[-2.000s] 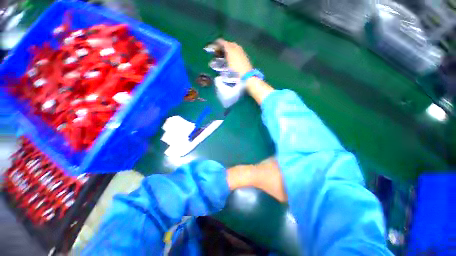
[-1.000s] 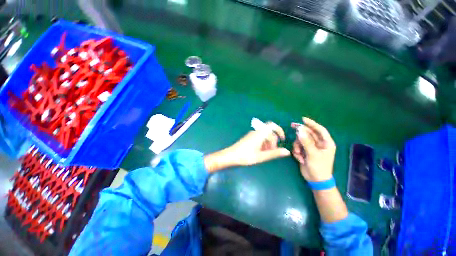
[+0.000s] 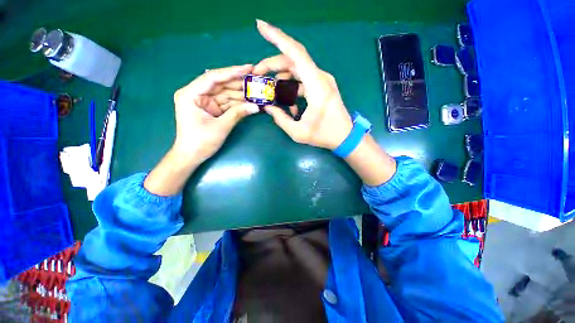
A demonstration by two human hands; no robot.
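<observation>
A watch body (image 3: 260, 89) with its screen lit yellow and white is held between my two hands above the green bench. My left hand (image 3: 208, 110) holds its left side, fingers behind and thumb at its lower edge. A second dark square piece (image 3: 287, 92) is beside it on the right, within the fingers of my right hand (image 3: 315, 104). My right thumb is near the lit unit's lower right corner and my index finger is raised. A white wipe barely shows behind my left fingers.
A smartphone (image 3: 404, 82) lies on the right, beside several dark watch bodies and a silver one (image 3: 452, 114). Blue bins stand at right (image 3: 526, 107) and left (image 3: 31, 176). A white bottle (image 3: 88, 60), blue stick (image 3: 92, 134) and white papers (image 3: 79, 165) lie left. Red clamps (image 3: 53, 277) sit lower.
The view has turned downward and right. My right hand has left the bottle, and both hands have come together around the watch body, whose screen now shows lit.
</observation>
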